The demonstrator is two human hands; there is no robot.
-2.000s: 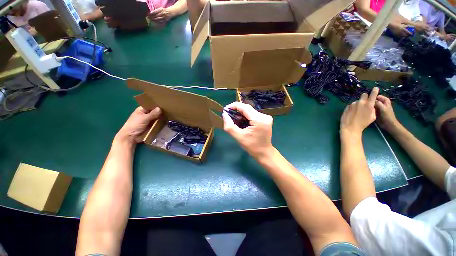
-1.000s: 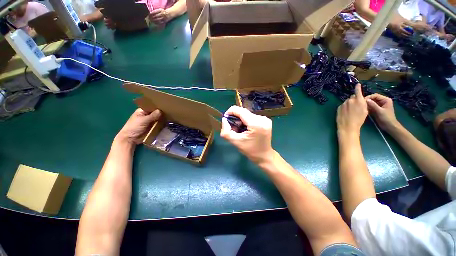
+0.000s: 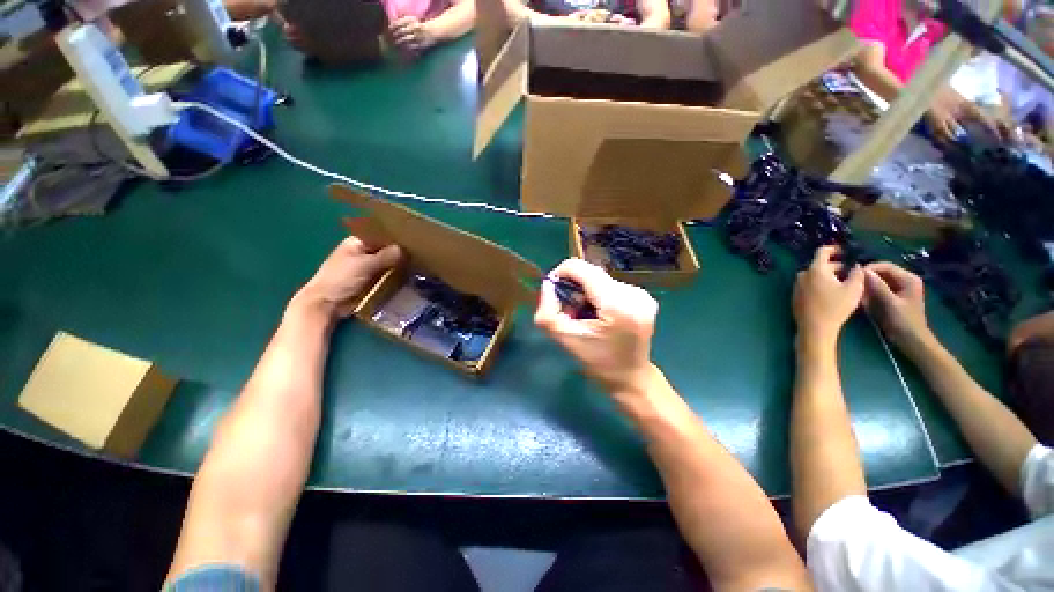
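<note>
My left hand (image 3: 356,275) grips the left end of an open mailer box (image 3: 425,349), its thumb over the edge. The box is tilted, with its lid standing up at the back. Inside lie a black cable bundle (image 3: 462,310), a shiny clear patch and a grey-blue block (image 3: 430,335). My right hand (image 3: 601,322) is just right of the box, its fingers closed around a small black cable bundle (image 3: 569,296), mostly hidden by the fingers.
A second open mailer box (image 3: 638,275) with black cables stands before a large master carton (image 3: 636,121). A closed mailer box (image 3: 83,387) lies left. A neighbour's hands (image 3: 861,295) are at right near a cable pile (image 3: 774,206). A white cord (image 3: 347,183) crosses the bench.
The whole view has shifted, with bench items appearing further right and lower. My hands keep the same holds. The neighbour's hands have come closer together at the cables.
</note>
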